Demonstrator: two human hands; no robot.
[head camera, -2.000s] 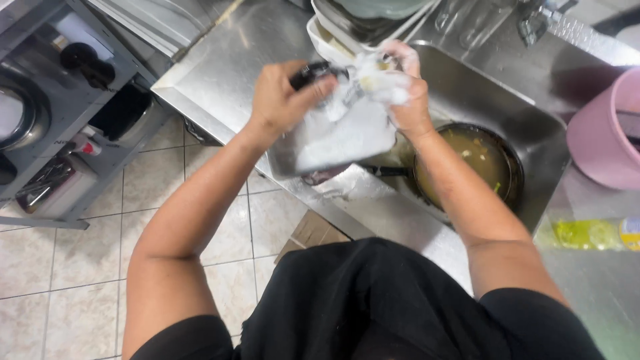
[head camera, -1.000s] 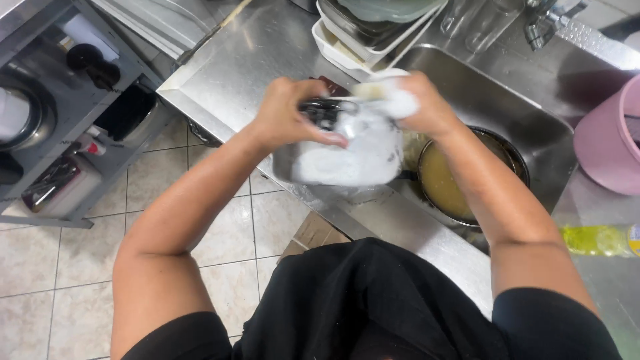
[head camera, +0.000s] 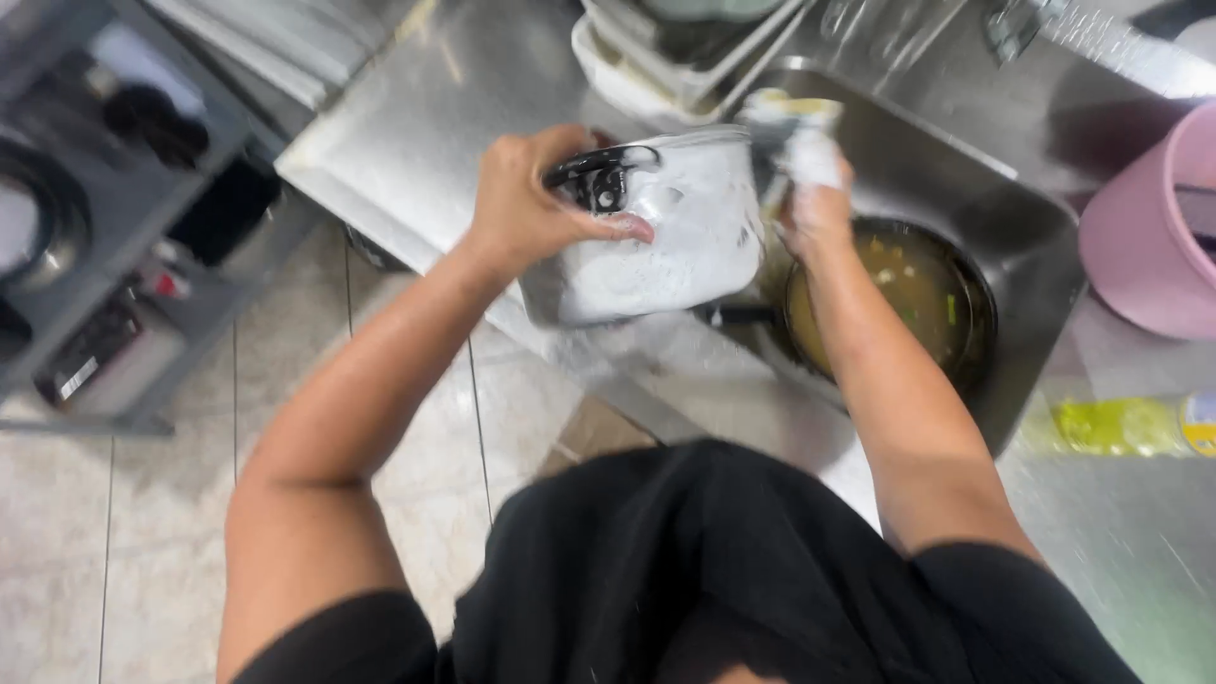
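Note:
My left hand (head camera: 560, 199) grips a foam-covered metal pot (head camera: 674, 237) by its black handle (head camera: 600, 176), the thumb lying along the wet side. The pot is tilted on its side above the sink's left edge. At the pot's right end, my right hand (head camera: 817, 199) holds a soapy sponge (head camera: 793, 114), blurred by motion. Below my right forearm, a black-handled pan (head camera: 917, 294) sits in the steel sink (head camera: 1026, 237), holding cloudy brownish liquid with food bits.
Stacked containers (head camera: 655, 66) stand behind the pot on the steel counter (head camera: 408, 142). Right of the sink are a pink bucket (head camera: 1140, 228) and a bottle of yellow-green liquid (head camera: 1121, 425). A faucet (head camera: 1016, 28) is at the upper right. Grey shelving (head camera: 209, 332) holds cookware at left.
The pot's handle and foamy side show more plainly now. My right hand with the sponge has moved from the pot's upper side to its right end.

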